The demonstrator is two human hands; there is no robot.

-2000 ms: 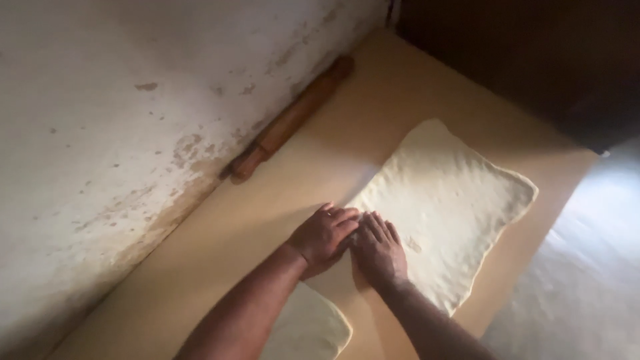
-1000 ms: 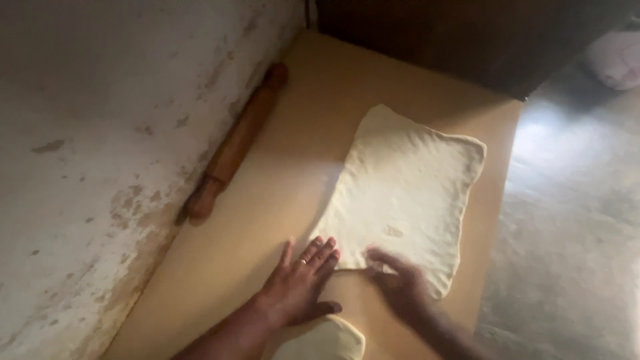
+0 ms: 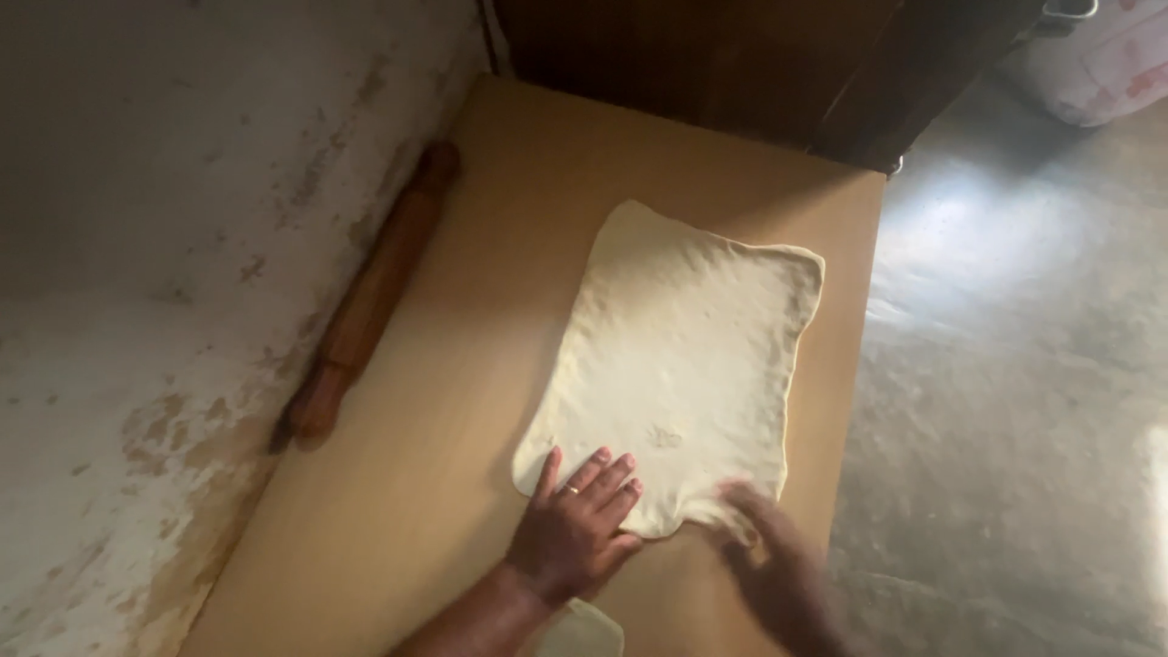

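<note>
A rolled-out sheet of dough [image 3: 684, 356], roughly rectangular with wavy edges, lies on a tan tabletop [image 3: 456, 456]. My left hand [image 3: 579, 525], with a ring on one finger, rests with fingers spread on the sheet's near left part. Blurred by motion, my right hand [image 3: 762, 547] is at the near right corner, its fingers on the dough edge, which is lifted and wrinkled there. Part of a second piece of dough [image 3: 581, 632] shows below my left wrist.
A wooden rolling pin [image 3: 374, 301] lies along the stained wall [image 3: 182, 274] on the left. Dark wooden furniture [image 3: 712, 64] borders the far end. Right of the table is a grey floor [image 3: 995, 392], with a pale patterned bundle [image 3: 1104, 68] at the upper right.
My hands were close together at the sheet's near left edge and have moved apart. The near right corner of the dough is now lifted. The view has shifted to the right.
</note>
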